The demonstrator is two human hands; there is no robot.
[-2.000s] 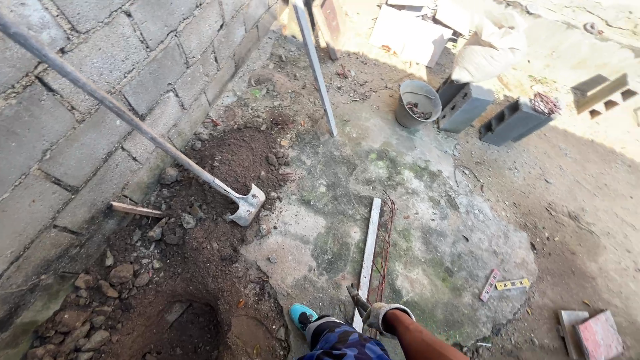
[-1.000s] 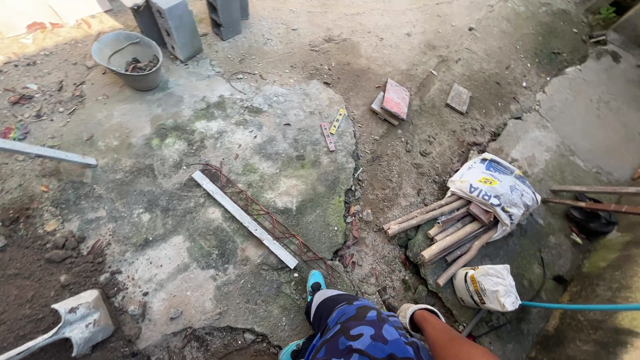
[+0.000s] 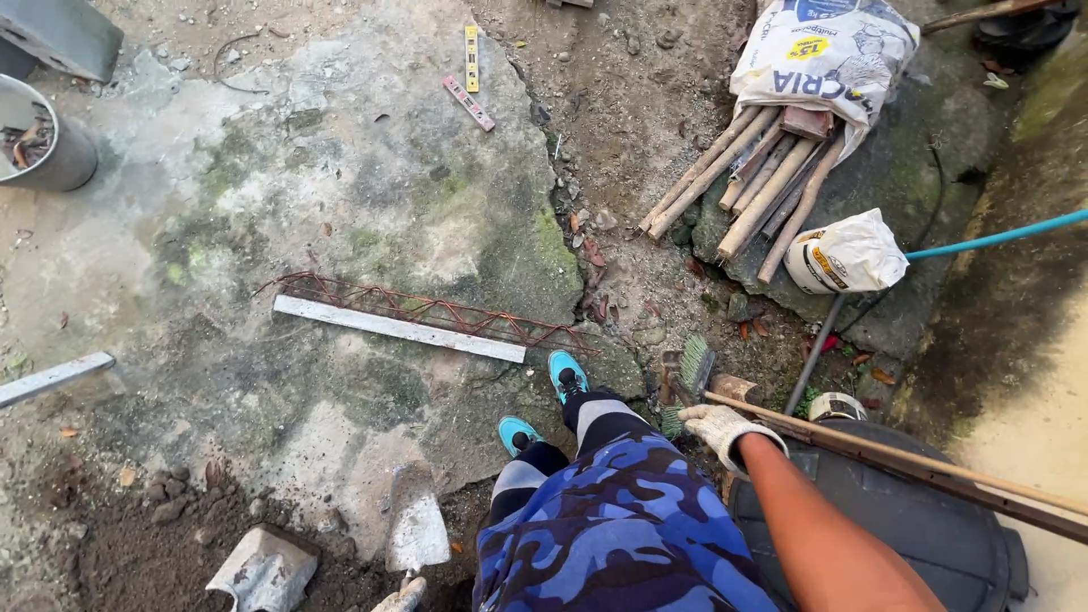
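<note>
My left hand [image 3: 402, 596], in a pale work glove, is at the bottom edge, closed on the handle of a metal trowel [image 3: 416, 529] whose blade lies over the edge of the slab. Right of my legs, my right hand [image 3: 716, 431], also gloved, is beside a green-bristled brush [image 3: 696, 364] and the end of a long wooden pole [image 3: 892, 459]; its grip is unclear. In front of my turquoise shoes, a pale straight bar [image 3: 399, 329] lies alongside a rusty wire lattice truss [image 3: 459, 316]. A shovel blade [image 3: 265, 568] rests on the soil at lower left.
A printed sack [image 3: 820, 64] lies over several wooden sticks [image 3: 769, 183]. Near it stand a white bag-topped container [image 3: 846, 255] and a dark lidded bin [image 3: 884, 518]. Two small spirit levels [image 3: 472, 59] lie on the cracked concrete slab [image 3: 340, 187]. A bucket [image 3: 64, 157] stands at left.
The view has swung right and down. My right hand, near the bar two seconds ago, is now beside the brush and pole. My left hand and the trowel have come into view.
</note>
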